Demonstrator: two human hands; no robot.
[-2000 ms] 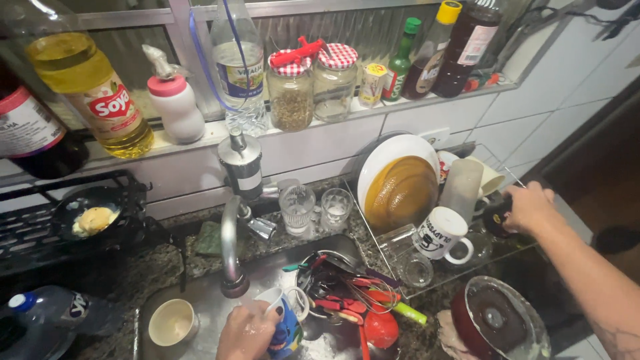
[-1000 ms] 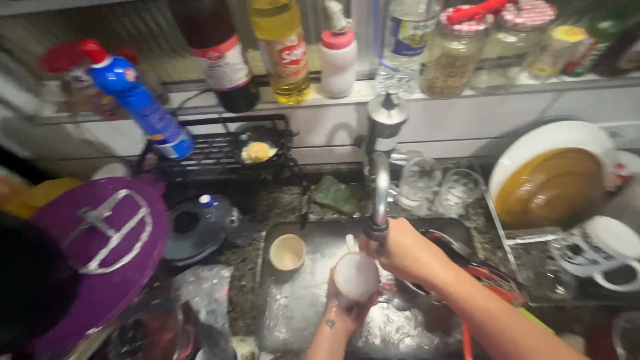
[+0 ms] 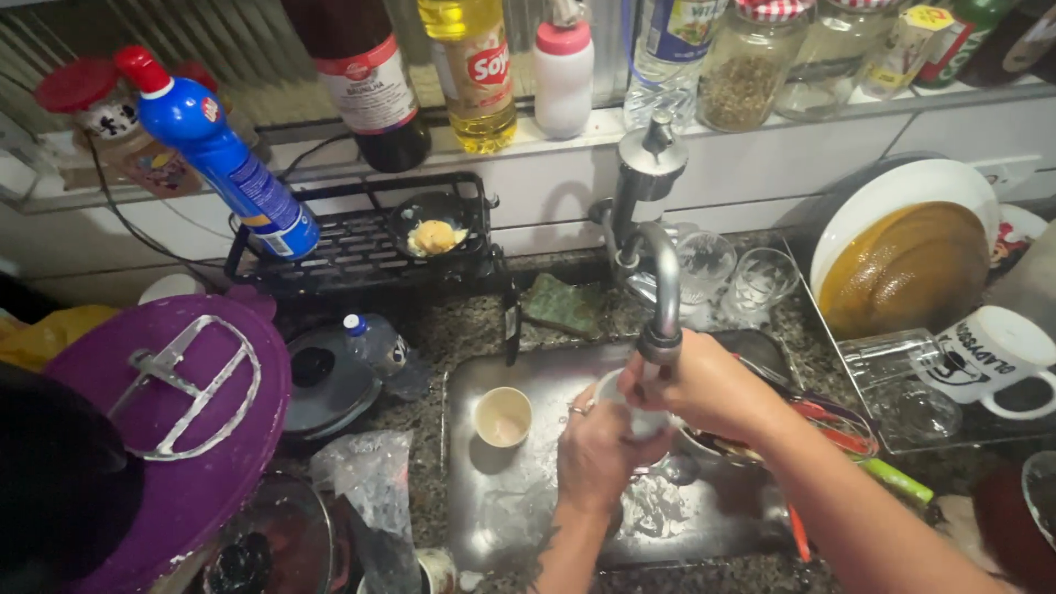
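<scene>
Under the metal faucet (image 3: 660, 289), my left hand (image 3: 598, 450) grips a white cup (image 3: 631, 404) over the stainless steel sink (image 3: 495, 528). My right hand (image 3: 701, 384) reaches in from the right with its fingers at the cup's rim; whether they hold anything inside is hidden. A cream-coloured cup (image 3: 503, 418) stands in the left of the sink. Utensils with red handles (image 3: 833, 425) lie in a bowl at the right side of the sink, partly behind my right forearm. A green sponge (image 3: 563, 304) rests on the counter behind the sink.
Drinking glasses (image 3: 759, 280) stand behind the sink. At right a dish rack (image 3: 850, 375) holds plates and a printed mug (image 3: 982, 355). To the left are a purple lid with a mixer beater (image 3: 198, 396), a plastic bottle (image 3: 388, 355) and a black rack (image 3: 355, 239). Bottles line the sill.
The view has swung left since the oldest frame. My right hand, at the dish rack then, is now at the white cup under the faucet. My left hand has held that cup since the middle frame.
</scene>
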